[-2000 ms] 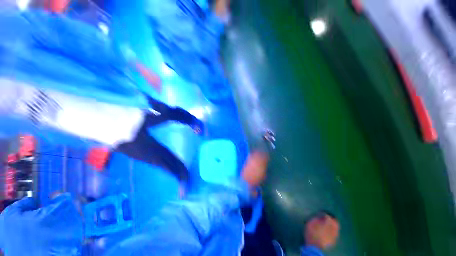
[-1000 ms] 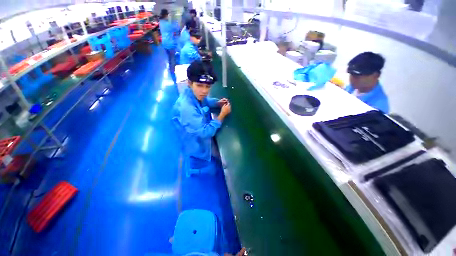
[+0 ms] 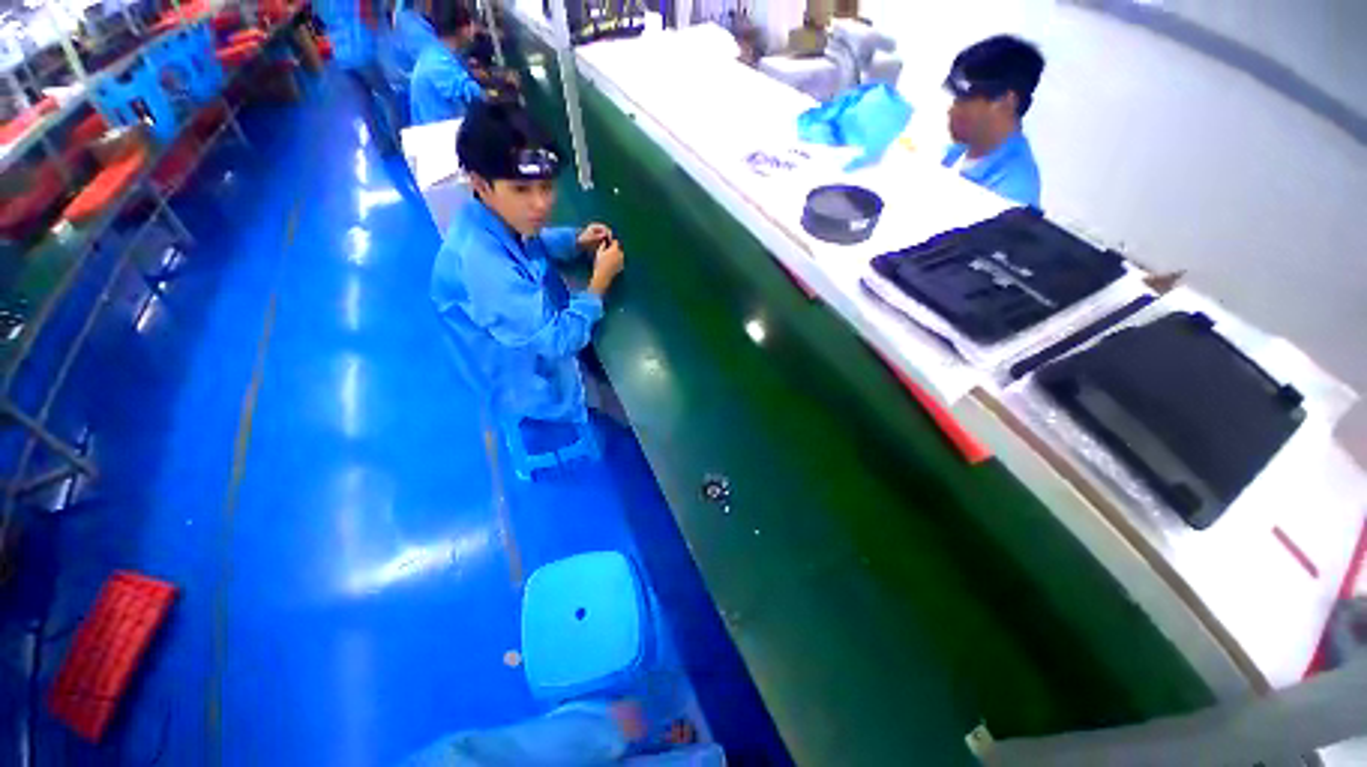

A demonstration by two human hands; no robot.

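The green bench surface [image 3: 840, 599] runs from the bottom edge away to the upper left. A small dark round part [image 3: 715, 490] with tiny loose bits lies on it near its left edge. A light blue stool [image 3: 582, 617] with a square top stands beside the bench. My left hand [image 3: 636, 725] appears small and blurred at the bottom edge, below the stool, with a light blue sleeve; its fingers cannot be made out. It is apart from the round part. My right hand is out of the picture.
A seated person [image 3: 517, 300] works at the bench's left side. Another person [image 3: 993, 135] is behind the white shelf [image 3: 705, 105], which holds black flat parts [image 3: 997, 277] and a dark round tray [image 3: 843, 213]. A red crate [image 3: 113, 655] lies on the floor. A grey bar [image 3: 1184, 737] crosses the lower right.
The view has turned, so bench, shelf and seated person appear farther left and more of the black flat parts shows. My blurred left hand and sleeve show more at the bottom edge.
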